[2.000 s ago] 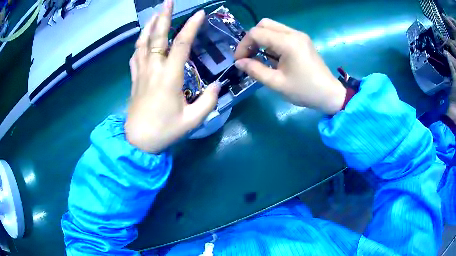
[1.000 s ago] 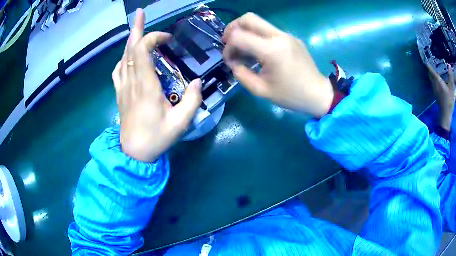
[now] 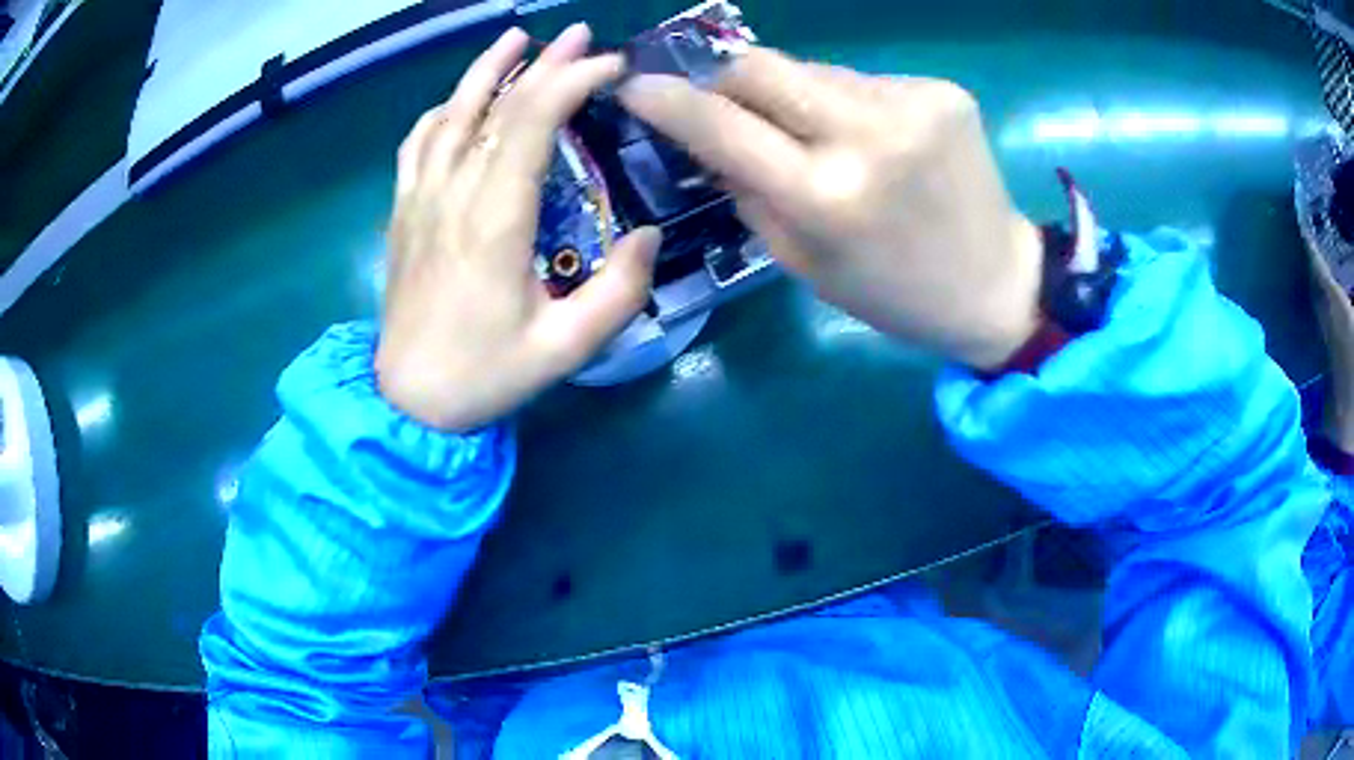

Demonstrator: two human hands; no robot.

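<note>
The open device unit [image 3: 686,305] sits on a white round base [image 3: 649,354] on the dark green surface, partly covered by both hands. Its blue circuit board [image 3: 572,220] with a small orange ring [image 3: 566,264] shows at the left, beside the dark inner module [image 3: 653,171]. My left hand [image 3: 483,245] lies along the unit's left side, its thumb at the near edge and its fingers over the far left part. My right hand [image 3: 869,193] reaches over the module, fingertips close together near my left fingers. Whether it pinches anything is hidden.
A white disc [image 3: 21,478] stands at the far left. A white board [image 3: 223,67] with a black strap lies beyond the surface at the upper left. At the right edge another person's hand [image 3: 1332,319] is by another unit [image 3: 1322,208].
My right hand has moved left over the module, towards my left fingertips, from the unit's right side. The view has shifted. The other person's unit is now nearer the right edge.
</note>
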